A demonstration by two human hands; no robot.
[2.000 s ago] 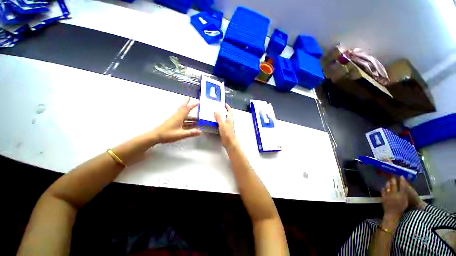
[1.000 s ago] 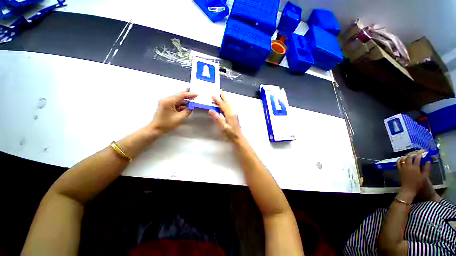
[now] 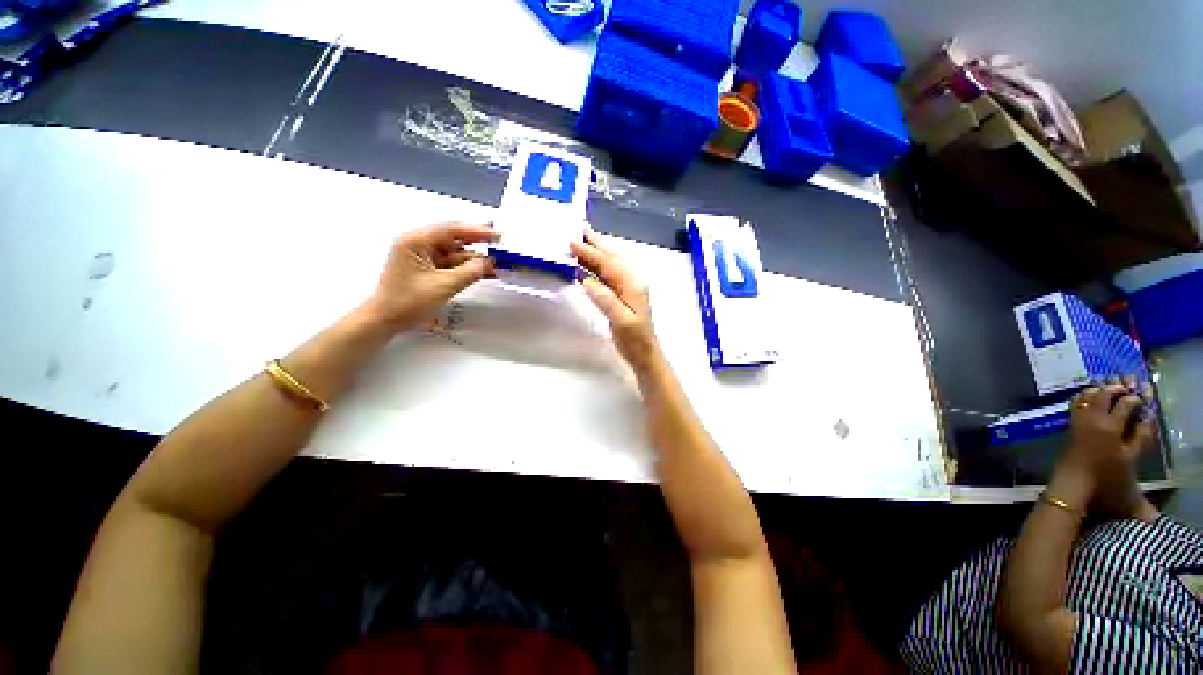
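A white and blue retail carton (image 3: 542,211) is held between my two hands above the bench, printed face up, its near end towards me. My left hand (image 3: 433,273) has thumb and fingers at the carton's near left corner. My right hand (image 3: 616,293) has its fingers at the near right corner. The near end looks dark blue; whether its flap is open or closed cannot be told. A second carton (image 3: 732,290) lies face up on the bench to the right, apart from my hands.
Clear plastic strips (image 3: 455,125) lie on the dark band ahead. Blue bins (image 3: 647,106) and an orange ring (image 3: 736,114) stand behind. Blue-white cartons lie far left. At right, another person's hands (image 3: 1102,429) touch a carton beside a packed carton row (image 3: 1088,346). A brown box (image 3: 989,145) stands back right.
The view has shifted, so the bins and second carton appear further right and higher. The held carton's near end now tilts more towards me, and my left fingers have shifted at its corner.
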